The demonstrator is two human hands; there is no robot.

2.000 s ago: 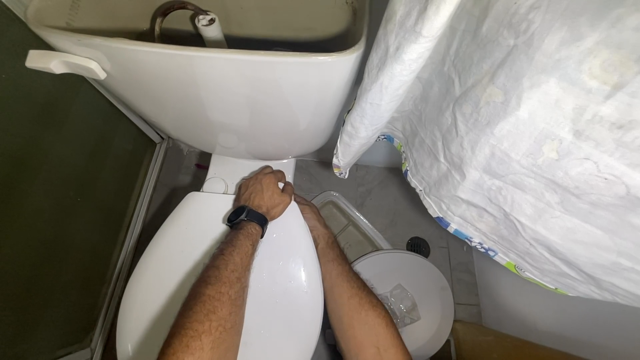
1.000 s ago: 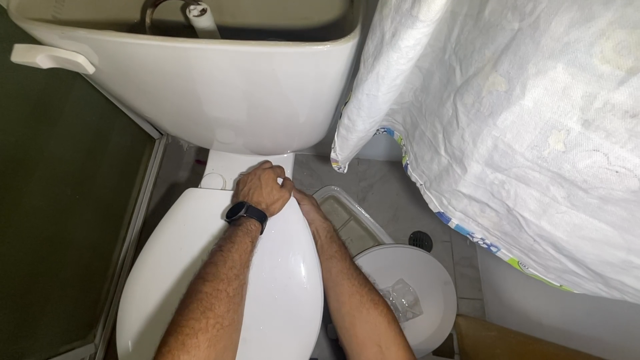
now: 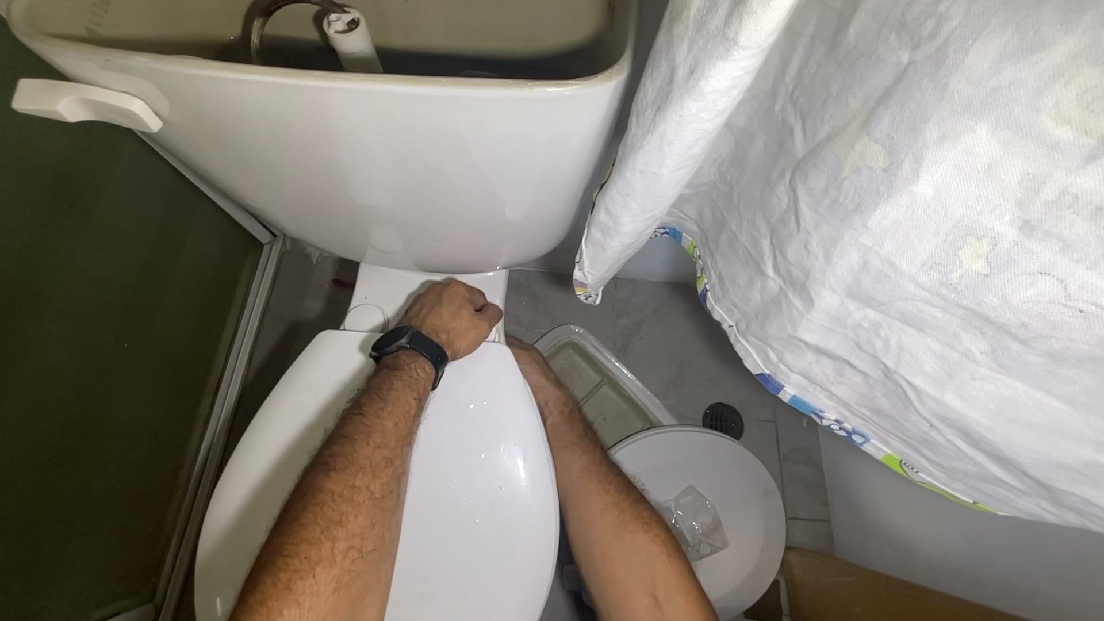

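Note:
My left hand, with a black watch on its wrist, is curled at the right seat hinge behind the closed white toilet lid; whether it grips anything there cannot be made out. My right hand reaches down beside the bowl's right rear edge, its fingers hidden under the seat's rim. A round hinge cap shows on the left of the ceramic ledge. Above stands the toilet tank, its top uncovered, with a white overflow tube and a curved hose inside.
To the right, a tank lid lies on the tiled floor, partly under a round white lid bearing a clear plastic packet. A floor drain is nearby. A white curtain hangs at right; a framed dark panel stands at left.

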